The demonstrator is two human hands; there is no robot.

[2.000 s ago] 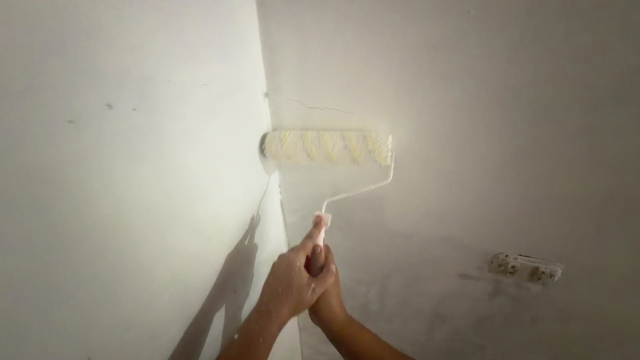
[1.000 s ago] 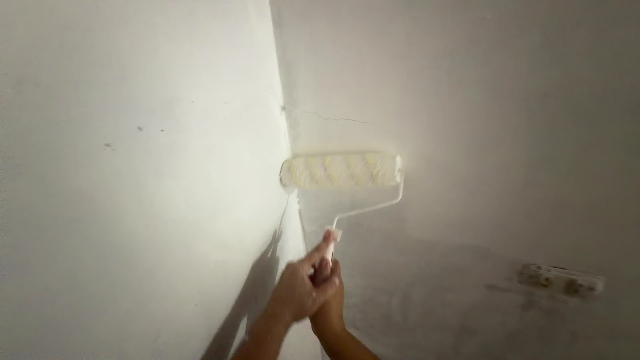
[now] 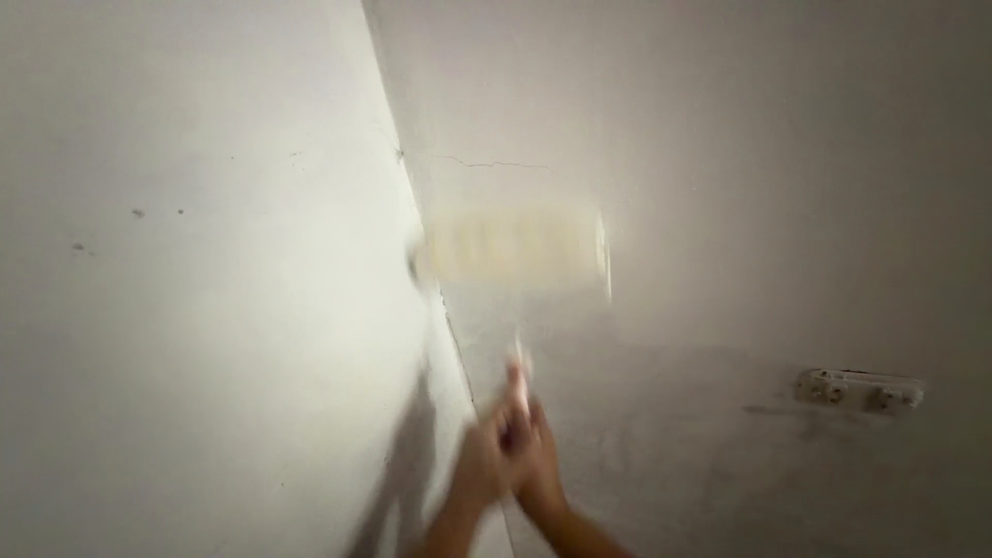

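Observation:
Blurred by motion, a paint roller (image 3: 508,244) with a cream, yellow-striped sleeve lies level against the right-hand wall, its left end at the corner. Its thin wire frame is mostly lost in the blur. Both hands are closed around the handle (image 3: 521,387) below the sleeve. My left hand (image 3: 484,457) is on the left, my right hand (image 3: 539,457) on the right, the two pressed together with fingers overlapping. Which fingers lie over which cannot be made out.
Two pale walls meet at a corner line (image 3: 457,341). The left wall (image 3: 194,349) has small dark marks and the shadow of the arms. A thin crack (image 3: 496,164) runs above the roller. An uncovered socket fixture (image 3: 860,391) sits low on the right wall.
The roller and both hands have moved along the right wall beside the corner, and were higher relative to the socket fixture two seconds ago. Both hands have kept hold of the handle.

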